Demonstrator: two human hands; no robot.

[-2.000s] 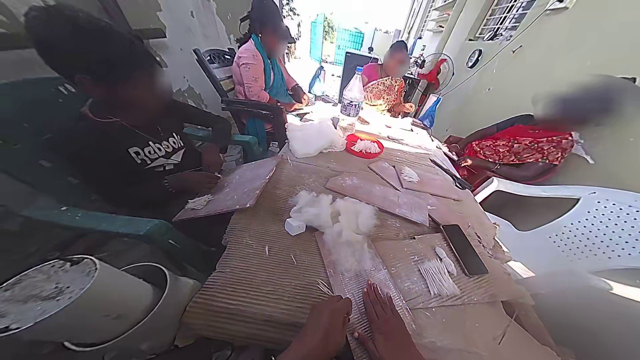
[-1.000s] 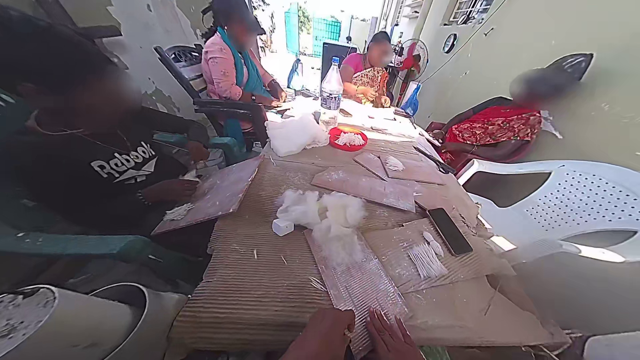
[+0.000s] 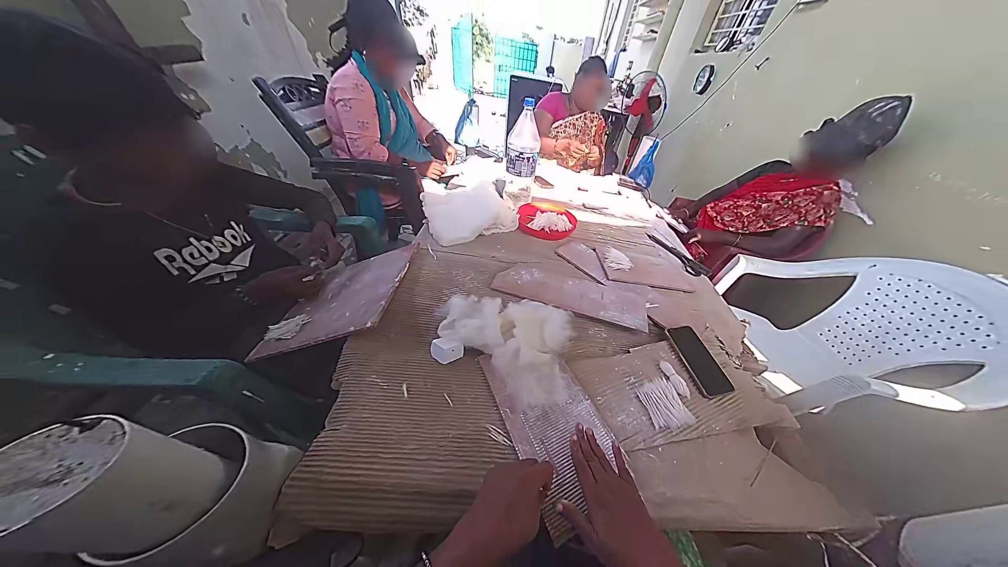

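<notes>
My right hand [image 3: 606, 496] lies flat, fingers spread, on a ribbed board strip [image 3: 551, 425] at the table's near edge. Beside it on the left, my left hand [image 3: 508, 500] is curled over the strip's edge; whether anything thin is between its fingers cannot be made out. White cotton wool [image 3: 531, 346] covers the far end of the strip, next to a small white block [image 3: 446, 351]. Right of the strip, a bundle of thin white cotton wicks [image 3: 664, 403] lies on corrugated cardboard, beside a black phone [image 3: 699, 361]. A few thin sticks or wicks [image 3: 499, 435] lie left of the strip.
Several people sit around the cardboard-covered table [image 3: 409, 457]; one at left holds a board [image 3: 354, 299]. Farther back are a red plate [image 3: 546, 222] of wicks, more cotton [image 3: 468, 214], a bottle [image 3: 523, 142] and scissors [image 3: 681, 256]. A white plastic chair [image 3: 890, 331] stands right, buckets [image 3: 142, 480] left.
My right hand lay flat on the strip in both earlier frames too, with my left hand beside it. The view has shifted slightly. Nothing on the table has plainly moved.
</notes>
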